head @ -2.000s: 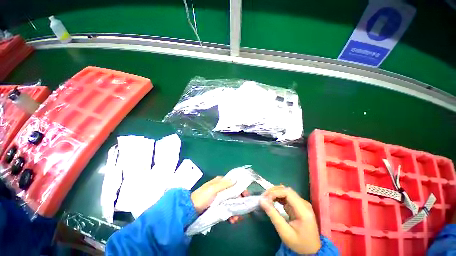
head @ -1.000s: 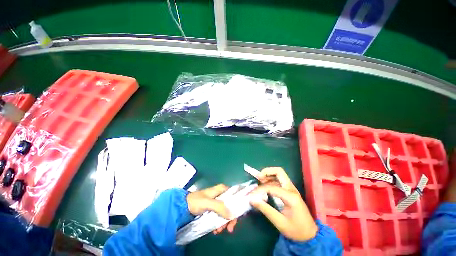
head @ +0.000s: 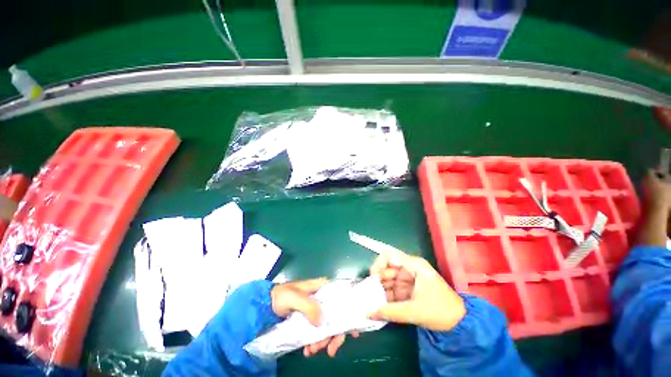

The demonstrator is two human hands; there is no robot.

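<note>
A white strip bundle (head: 335, 318) lies between my two hands at the front centre. My left hand (head: 300, 309) grips its left part, thumb on top and fingers beneath. My right hand (head: 419, 293) pinches its right end and also holds a narrow white strip (head: 374, 244) that sticks out to the upper left. Both sleeves are blue. A stack of fanned white sheets (head: 193, 263) lies on the green bench to the left of my hands.
A clear plastic bag of white strips (head: 346, 147) lies at the back centre. A red-orange tray (head: 482, 276) with patterned strips (head: 531, 221) is at right. A film-covered tray (head: 110, 173) with black units (head: 24, 254) is at left. Another person's blue sleeve (head: 647, 302) is far right.
The view has shifted, so the right tray shows further left. The narrow strip now projects from my right hand beyond the bundle. The bundle looks flatter between my hands.
</note>
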